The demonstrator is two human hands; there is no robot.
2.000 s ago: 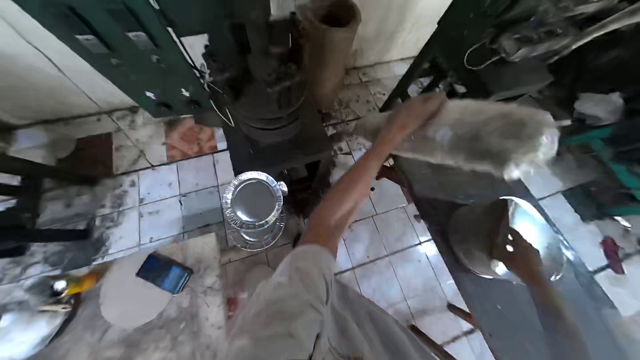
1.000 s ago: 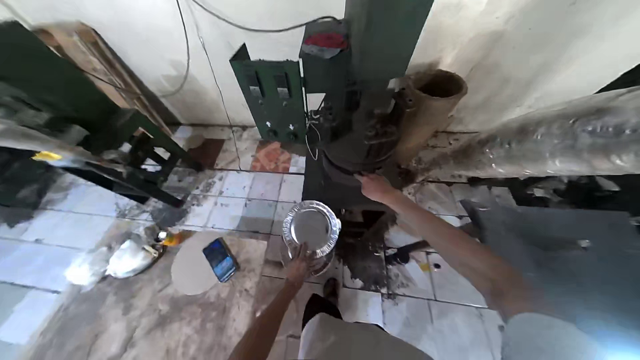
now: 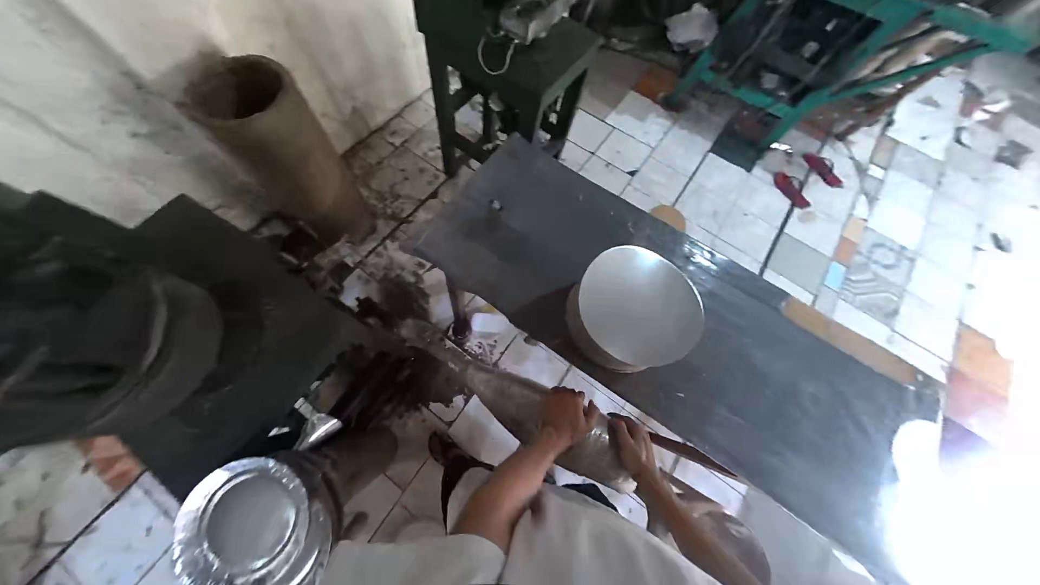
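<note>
Both hands are on a long, translucent plastic-wrapped bundle (image 3: pixel 516 398) that lies slantwise in front of my body, below the dark bench. My left hand (image 3: pixel 569 418) grips it near its middle, and my right hand (image 3: pixel 632 447) holds it close to its lower right end. A stack of round metal discs (image 3: pixel 642 309) sits on the dark metal bench top (image 3: pixel 780 382), just beyond my hands. At the lower left stands a stack of shiny metal plates with crimped rims (image 3: pixel 252 520), apart from both hands. What the bundle contains cannot be told.
The dark press machine (image 3: pixel 162 349) fills the left side. A brown cylinder (image 3: pixel 280 146) leans by the wall. A dark green stand (image 3: pixel 520 73) and a teal metal frame (image 3: pixel 772 97) stand beyond the bench. Red sandals (image 3: pixel 790 190) lie on the tiled floor.
The view has swung right, away from the press. My hands have left the press and the crimped plates and now both hold the wrapped bundle.
</note>
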